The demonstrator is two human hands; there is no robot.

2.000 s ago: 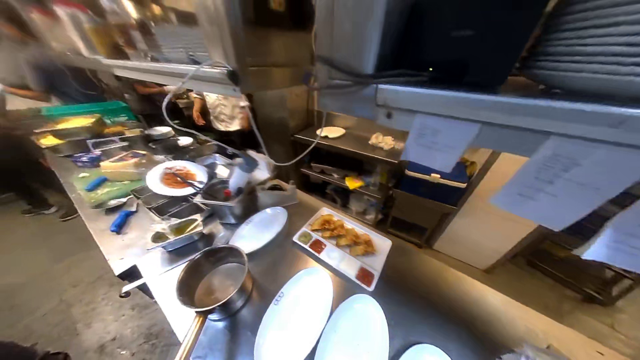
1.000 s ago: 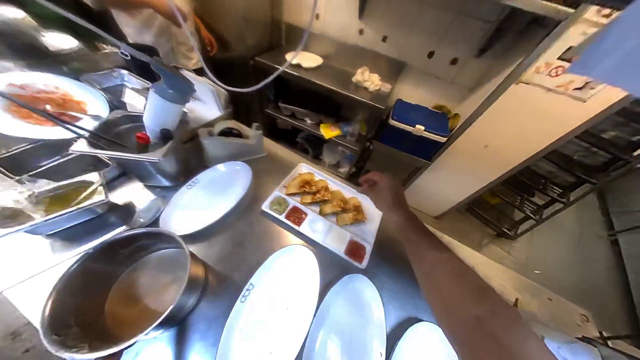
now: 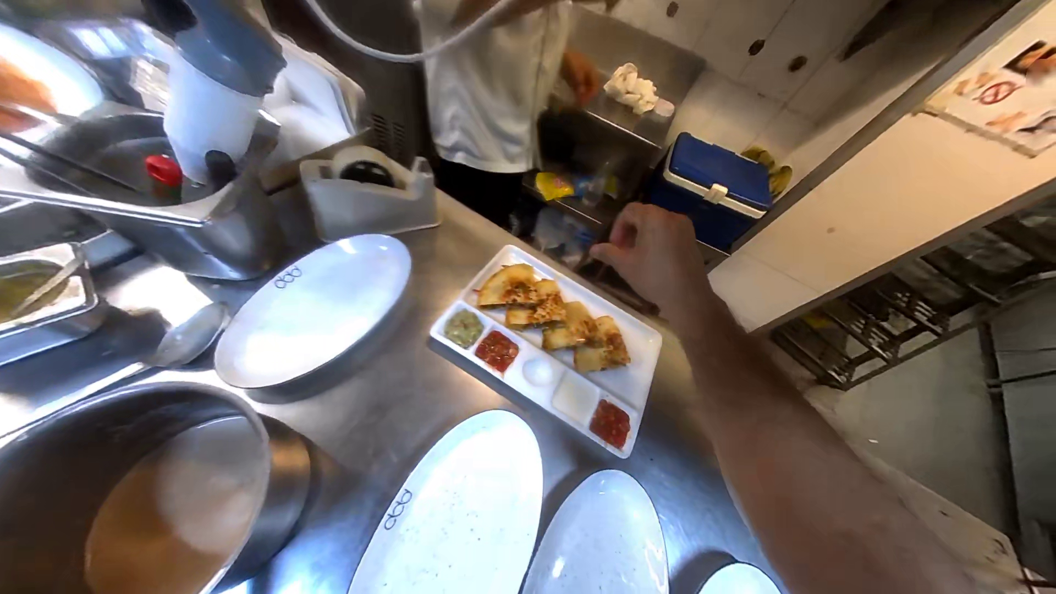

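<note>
My right hand [image 3: 656, 247] hovers just past the far right edge of a white compartment plate [image 3: 528, 392], its fingers curled; whether they pinch anything is not clear. On that plate lie several filled, folded flatbread pieces [image 3: 565, 322]. Along its near side, small compartments hold green sauce [image 3: 464, 327], chunky red sauce [image 3: 497, 351], white sauce [image 3: 575, 398] and more red sauce [image 3: 610, 423]. White oval plates rest on the steel counter, one [image 3: 318, 309] to the left and two [image 3: 462, 511] [image 3: 606, 536] nearer me. My left hand is out of view.
A metal pot [image 3: 264, 462] with brownish liquid stands at the near left. Behind it are a steel container [image 3: 206, 223] with utensils, a tape dispenser [image 3: 371, 198] and a metal spoon [image 3: 190, 337]. A person in a white top [image 3: 487, 99] stands beyond the counter, near a blue cooler [image 3: 718, 181].
My right arm, not in view two seconds ago, has come in from the right to the compartment plate. The other person now stands nearer the middle of the view, which has moved closer to the counter.
</note>
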